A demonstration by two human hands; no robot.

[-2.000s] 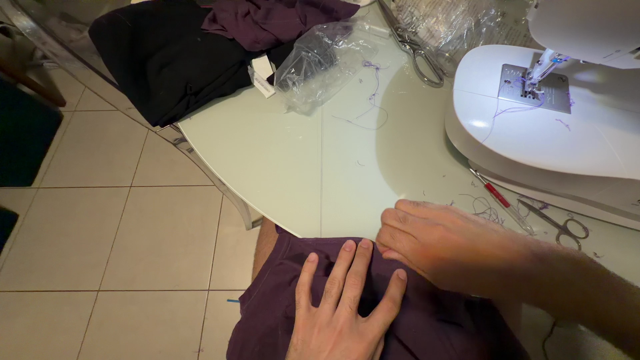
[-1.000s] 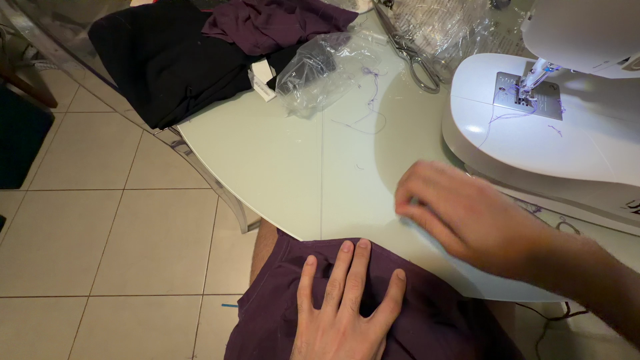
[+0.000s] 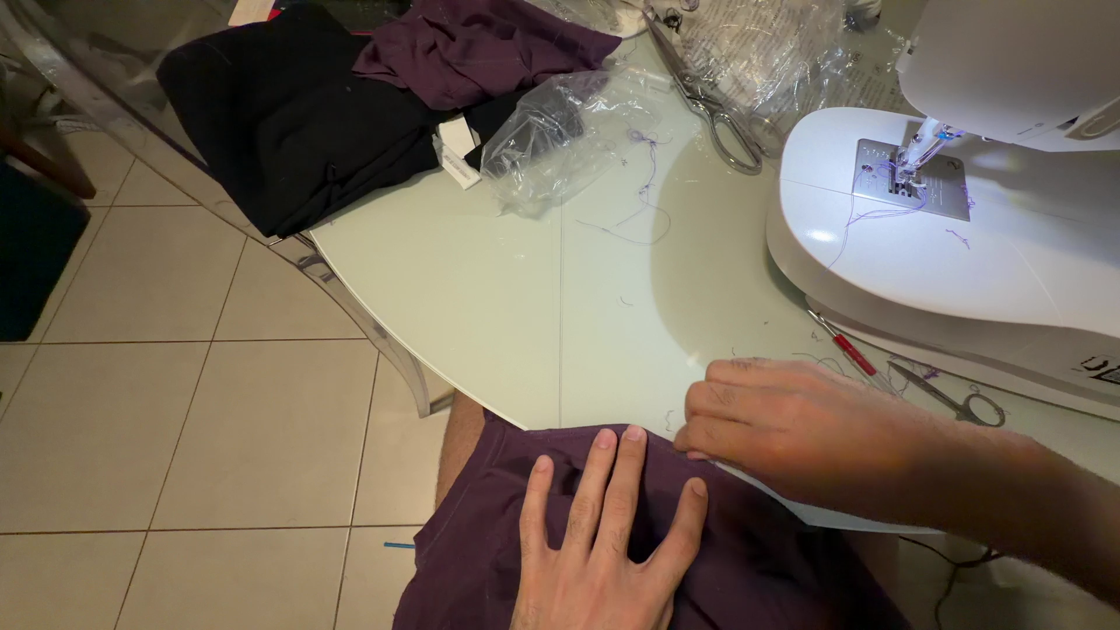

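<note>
A dark purple cloth [image 3: 472, 534] lies over my lap, its upper edge at the rim of the pale table. Flat on the cloth, fingers spread, rests my left hand [image 3: 608, 542]. My right hand [image 3: 787, 429] is at the table's edge beside it, fingers curled and their tips at the cloth's upper edge; whether they pinch the cloth or a thread cannot be seen. Just beyond my right hand lie a red-handled seam ripper [image 3: 853, 354] and small scissors [image 3: 949, 398], partly behind the wrist.
A white sewing machine [image 3: 927, 262] with its lamp lit stands at the right. Large metal shears [image 3: 713, 109], clear plastic bags [image 3: 556, 131] and loose purple thread [image 3: 647, 188] lie on the table [image 3: 455, 289]. Folded black cloth [image 3: 297, 122] and purple fabric [image 3: 481, 48] are at the upper left.
My right hand was raised over the table a second ago and has come back down to the cloth's edge. My left hand has stayed flat on the cloth.
</note>
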